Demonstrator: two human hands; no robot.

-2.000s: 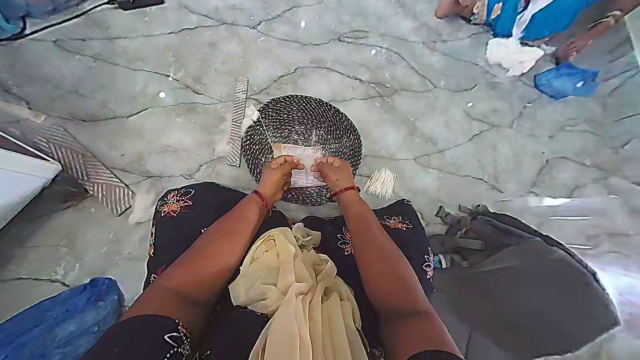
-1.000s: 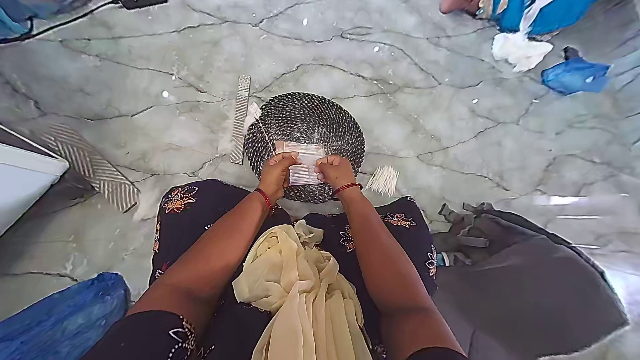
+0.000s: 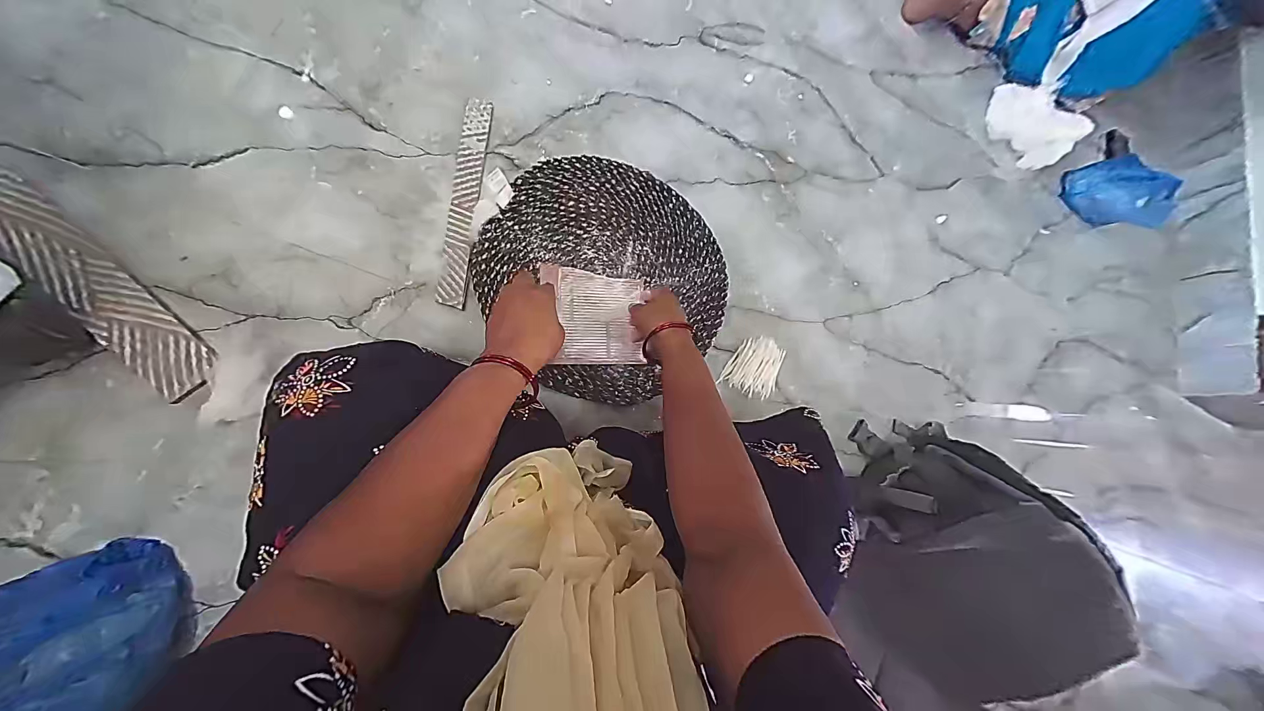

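Note:
A flat, pale rectangular piece (image 3: pixel 597 318) with fine parallel lines, perhaps a clear packet of thin sticks, is held level over a round, dark coiled mat or stool (image 3: pixel 602 207). My left hand (image 3: pixel 525 321) grips its left edge, thumb and fingers closed on it. On the opposite edge, the fingers of my right hand (image 3: pixel 662 321) are closed too. A bunch of thin pale sticks (image 3: pixel 754 366) lies on the floor, right of the round mat or stool. Whether the held piece touches the coiled surface, I cannot tell.
Left of the round mat or stool lies a patterned strip (image 3: pixel 464 207) beside a small white tag (image 3: pixel 497 188). A wider striped piece (image 3: pixel 109 286) is farther left. Blue plastic (image 3: pixel 94 627), a grey bag (image 3: pixel 987 583) and a blue bag (image 3: pixel 1121 191) rest around. Another person's hand (image 3: pixel 943 12) shows at top right.
Both hands hold the pale piece in all frames. My left hand now covers less of its front and grips nearer its left edge, so more of the lined surface shows.

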